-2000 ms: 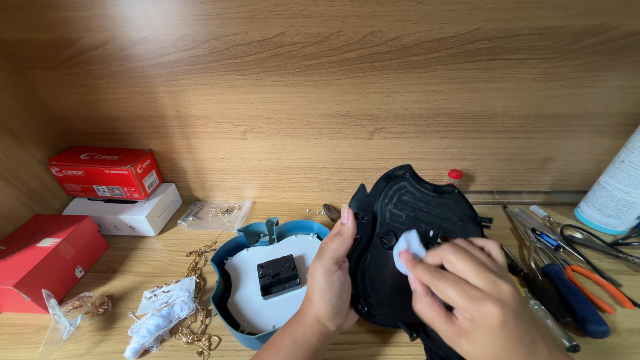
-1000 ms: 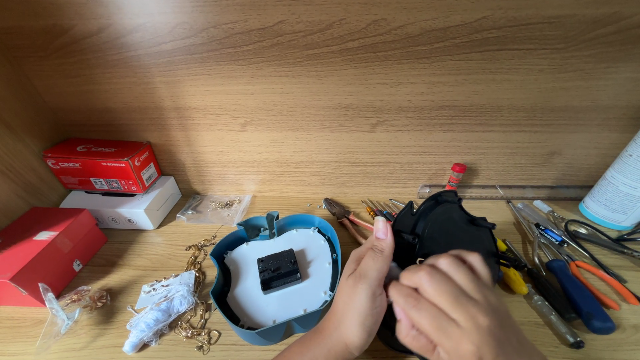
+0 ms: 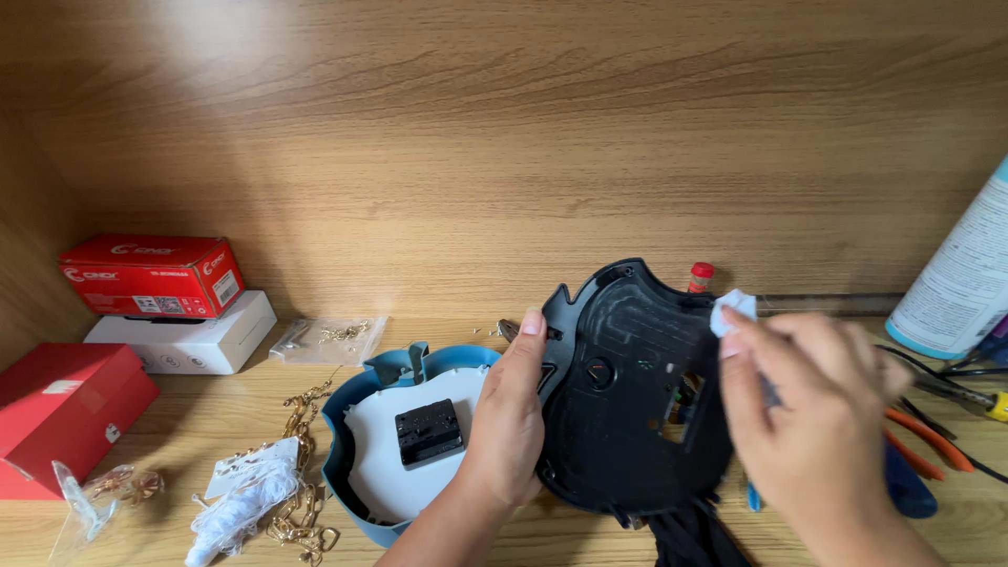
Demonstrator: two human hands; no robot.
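My left hand [image 3: 512, 417] grips the left edge of a black plastic back cover [image 3: 630, 409], thumb on top, and holds it tilted up off the table. The cover is apple-shaped, with a round hole and a rectangular opening. Between thumb and fingers of my right hand [image 3: 803, 394] is a small white cloth or tissue [image 3: 732, 312], at the cover's upper right edge. Left of the cover lies a blue apple-shaped clock housing [image 3: 339, 441], its white back plate [image 3: 378, 425] facing up with a black clock movement [image 3: 429, 432] at the middle.
Red box [image 3: 150, 272] on a white box [image 3: 189, 335], another red box [image 3: 71, 409], a bag of small parts [image 3: 327, 340], gold chains [image 3: 295, 504] and white thread [image 3: 244, 504] lie left. Right are orange-handled pliers [image 3: 929, 441], a spray can [image 3: 957, 276] and cables. Black cloth [image 3: 693, 539] lies below the cover.
The black cover, seen steeply tilted one second ago, now faces me more fully. My right hand has moved right and up to the cover's edge, and the white cloth shows again.
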